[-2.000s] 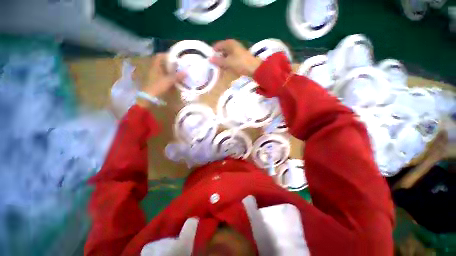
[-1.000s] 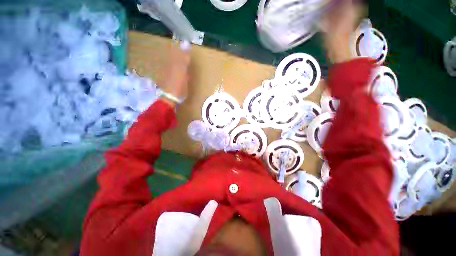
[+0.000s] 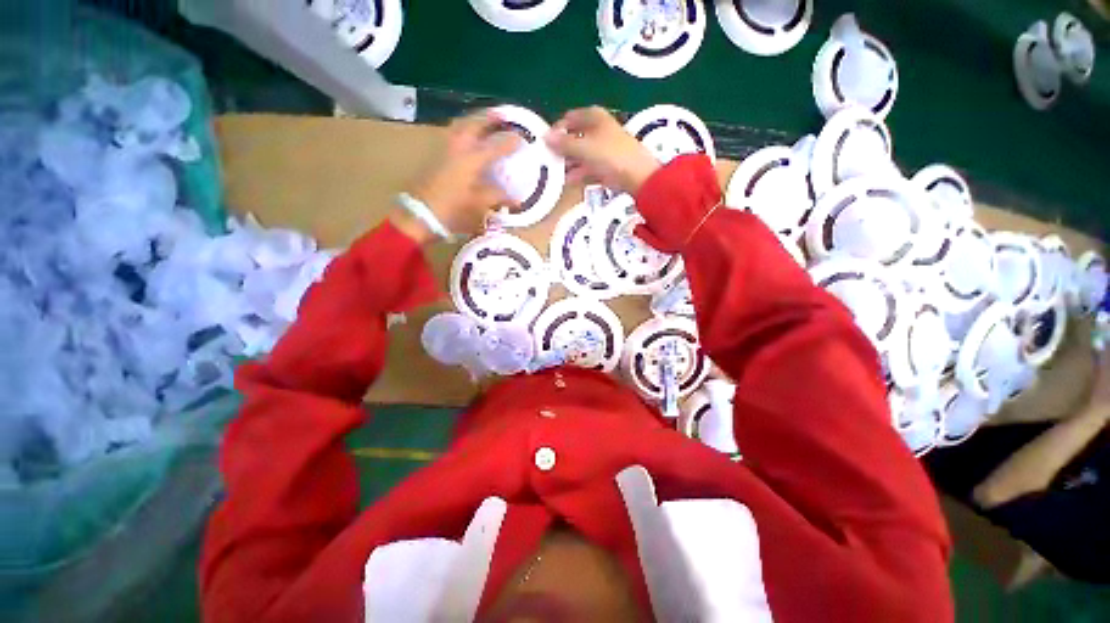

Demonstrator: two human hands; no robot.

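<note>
My left hand (image 3: 458, 178) and my right hand (image 3: 599, 149) are both on a round white base plate (image 3: 531, 186) near the board's far edge. My left fingers lie over its left side, and my right fingertips hold its upper right rim. Whether a cover is fitted in it is hard to tell under the fingers. Several more white bases (image 3: 498, 282) with dark curved slots lie below my hands, close to my body. A small group of loose translucent covers (image 3: 477, 346) lies at their left.
A heap of bases (image 3: 867, 223) is on the right. Bulk covers (image 3: 91, 268) in green-blue sheeting (image 3: 209, 183) are on the left. A green conveyor (image 3: 536, 63) carries spaced bases beyond the tan board (image 3: 286, 170). A pale frame arm (image 3: 319, 63) slants over it. Another person's arm (image 3: 1044, 460) is at right.
My right hand has come back from the conveyor and my left hand has moved right; both now meet on a base. More white bases show on the conveyor.
</note>
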